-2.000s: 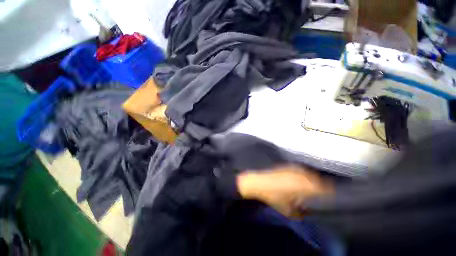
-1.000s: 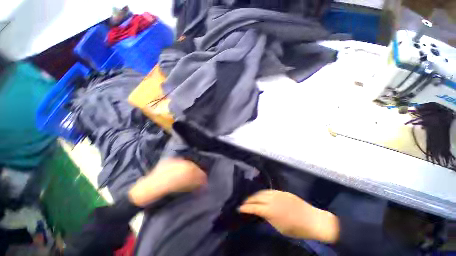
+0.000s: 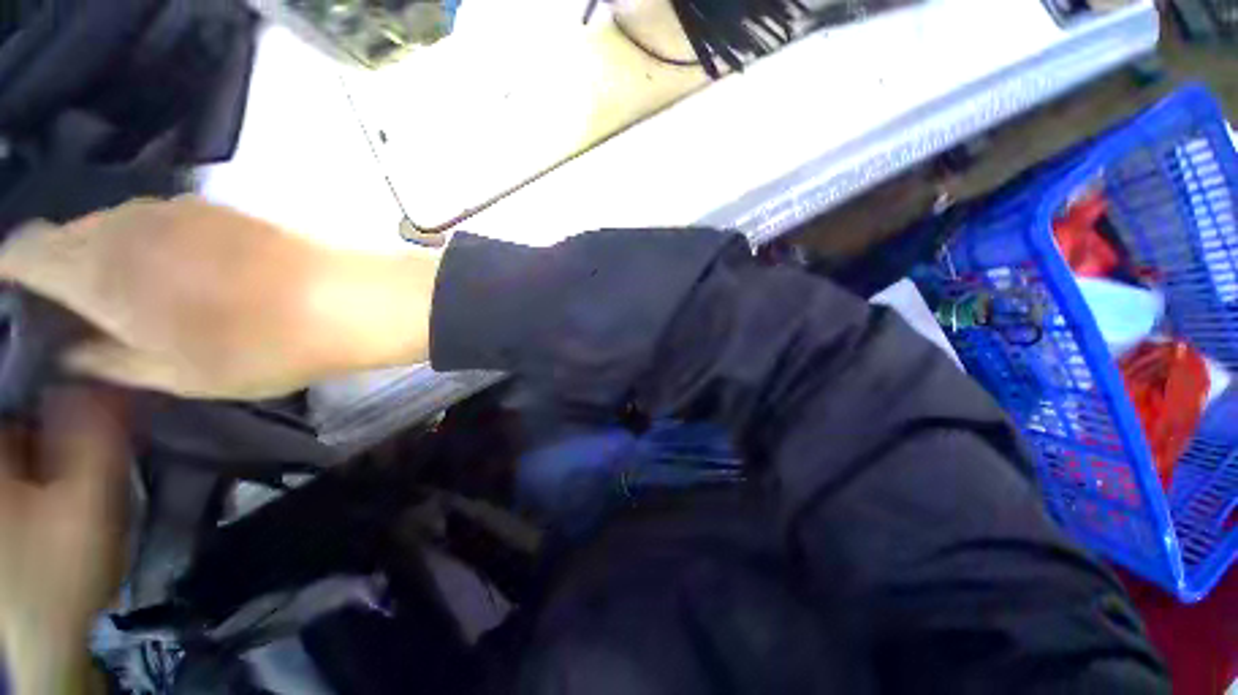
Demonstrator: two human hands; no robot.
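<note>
Dark garments [image 3: 109,95] are heaped at the upper left of the machine table. My right hand [image 3: 217,299] reaches across to the left edge, with dark grey cloth [image 3: 27,340] between its thumb and fingers. My left hand [image 3: 61,530] is blurred at the lower left edge, just below my right hand; its fingers and any hold are unclear. More dark cloth [image 3: 312,611] lies low in front of me. Thin black strips [image 3: 733,27] hang at the top edge over the machine bed.
The white table [image 3: 869,82] has its front edge running from lower left to upper right. A blue lattice basket [image 3: 1181,543] with red and white items stands at the right, below table level. My dark right sleeve crosses the middle of the view.
The view has swung right and down, bringing in the basket at the right. Both hands now show at the left edge, close together. The machine head has left the view.
</note>
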